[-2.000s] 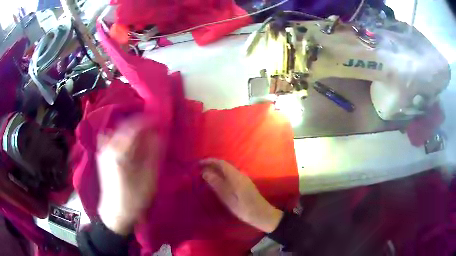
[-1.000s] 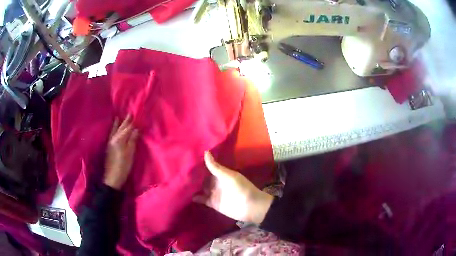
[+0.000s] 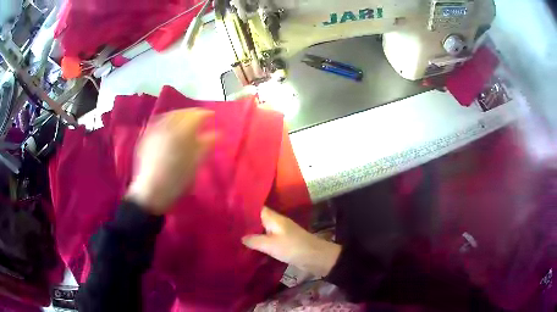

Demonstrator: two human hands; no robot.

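The crimson cloth panels (image 3: pixel 214 177) lie folded and layered on the white table, left of and in front of the needle area (image 3: pixel 259 79). The edge by the lamp looks orange-red. My left hand (image 3: pixel 174 155) is blurred and lies over the upper middle of the cloth; its grip cannot be made out. My right hand (image 3: pixel 293 244) is at the cloth's lower right, thumb and fingers at a fold, the fingertips partly hidden. The cream sewing machine (image 3: pixel 342 24) with green JARI lettering stands behind.
Blue-handled snips (image 3: pixel 333 67) lie on the grey machine bed (image 3: pixel 360 94). A dark red scrap (image 3: pixel 473 76) sits by the machine's right end. A printed scale (image 3: pixel 391 167) runs along the front edge. Red cloth (image 3: pixel 116 27) is piled behind left. Dark red garments (image 3: pixel 427 231) lie on the lap side.
The view has shifted, moving the machine left in the picture. The cloth has been spread and refolded. My left hand has moved up over the cloth since the last frame; my right hand stays at the lower right.
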